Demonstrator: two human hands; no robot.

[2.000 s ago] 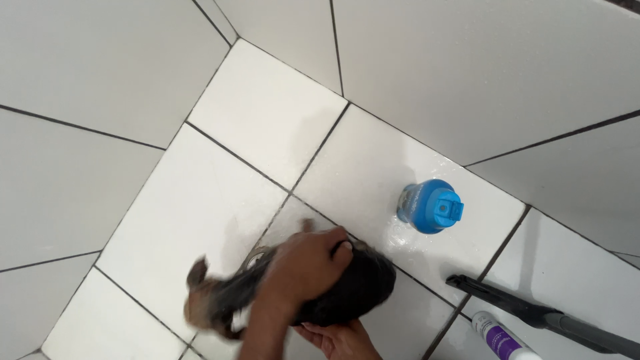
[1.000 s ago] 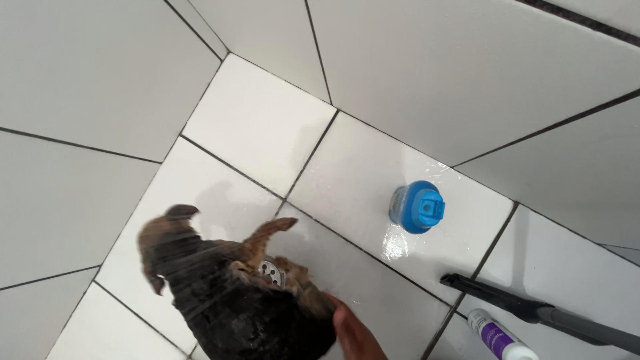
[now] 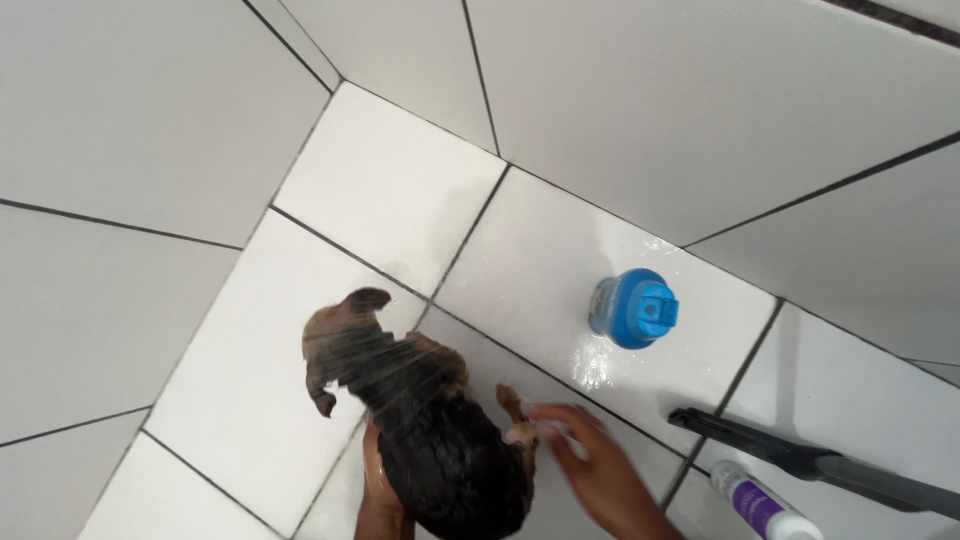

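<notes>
A small wet dog (image 3: 442, 442) with a black back and brown head and legs is on the white tiled floor, its head toward the upper left. Streaks of water fall across its head and shoulders. My left hand (image 3: 381, 480) lies against the dog's left-hand side in the picture, its fingers partly hidden beneath the body. On the other side, my right hand (image 3: 589, 457) is beside a hind leg, fingers apart and slightly blurred; whether the fingertips touch the leg is unclear. A blue bottle with a flip cap (image 3: 637, 309) stands to the upper right of the dog.
A black and grey squeegee-like tool (image 3: 802, 454) lies at the lower right. Near it is a white bottle with a purple label (image 3: 757, 506). Tiled walls (image 3: 615, 97) meet the wet floor at a corner, upper left.
A second ago the dog's head was turned more to the side and a front leg was lifted outward. My left hand now shows beside its body, and my right hand is farther out from it.
</notes>
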